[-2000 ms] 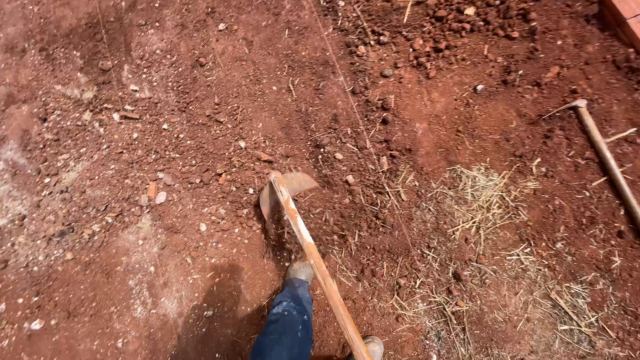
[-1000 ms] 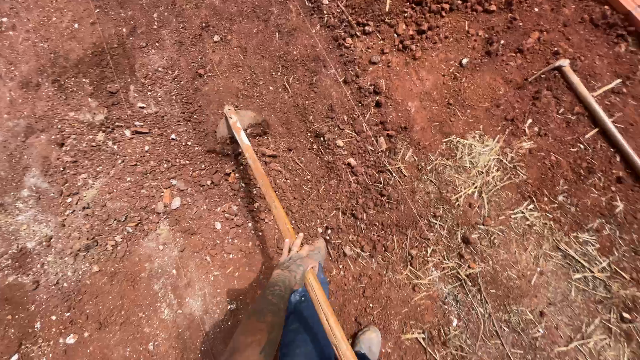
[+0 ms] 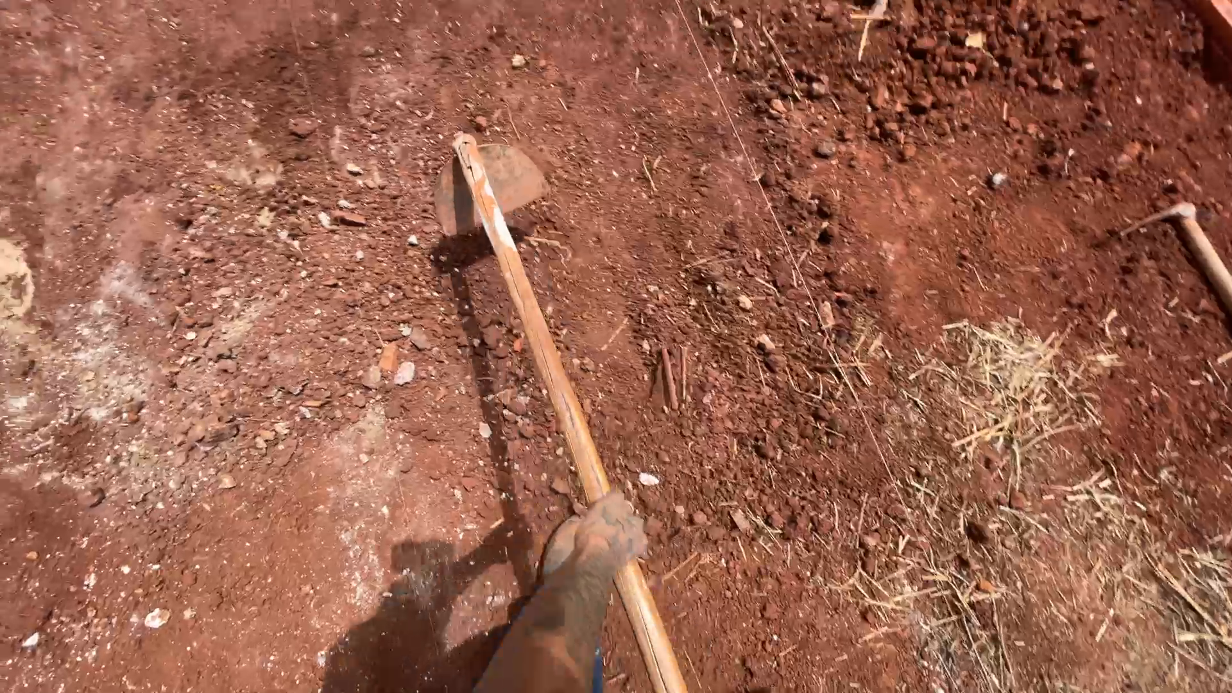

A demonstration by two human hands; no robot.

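My left hand (image 3: 610, 531), dusty with soil, is closed around the long wooden handle of a hoe (image 3: 553, 371) at lower centre. The handle slants from the bottom edge up and left to the hoe's wide, rounded metal blade (image 3: 510, 177), which is at upper left of centre, with its shadow on the red soil below it. White marks show on the handle close to the blade. The handle's lower end runs out of the frame at the bottom. My right hand is not in view.
A thin string line (image 3: 760, 188) runs across the red soil right of the hoe. Dry straw (image 3: 1025, 390) lies at right, near a second tool with a wooden handle (image 3: 1203, 252). Soil clods (image 3: 924, 77) are heaped at upper right. My shoe (image 3: 560, 547) is partly behind my hand.
The left hand, out of view two seconds ago, came into view on the hoe's handle one second ago and is now closed around it. The blade has moved forward from its place two seconds ago.
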